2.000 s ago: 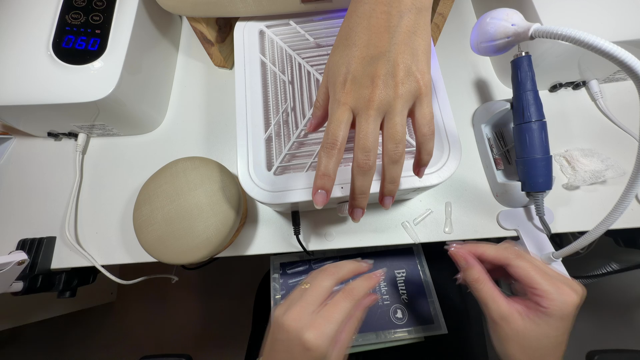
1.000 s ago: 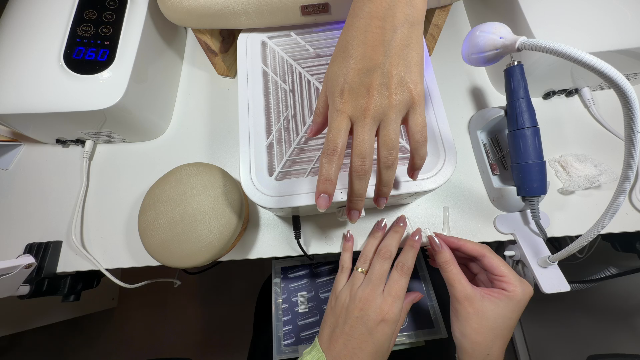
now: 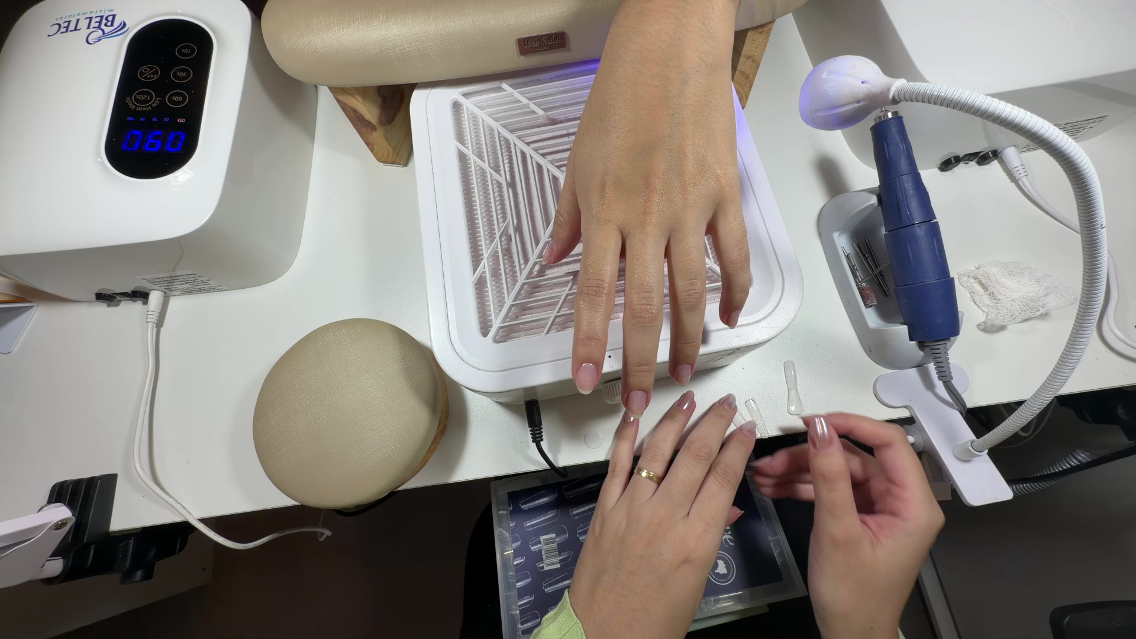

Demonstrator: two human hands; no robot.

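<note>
Another person's hand (image 3: 652,204) rests palm down over a white nail dust collector (image 3: 461,355), its fingers reaching past the front edge. My left hand (image 3: 661,506), with a ring on one finger, lies palm down at the table edge, fingers spread, fingertips just below that person's middle fingertip. To the right, my right hand (image 3: 865,515) is raised with thumb and index finger close together; whether something small is between them cannot be told. One clear nail tip (image 3: 792,388) lies on the table above my right hand; another (image 3: 753,417) is beside my left fingertips.
A nail lamp (image 3: 257,169) and a round beige cushion (image 3: 346,413) stand left. At right are a blue nail drill handpiece (image 3: 914,231), a white tray (image 3: 839,222) with bits, a gooseneck lamp (image 3: 1087,231) and crumpled gauze (image 3: 1014,293). Below the table edge sits a nail tip box (image 3: 519,568).
Since two seconds ago, my left hand has moved right and up to the table edge. My right hand was near my left fingertips one second ago and is now a little farther right.
</note>
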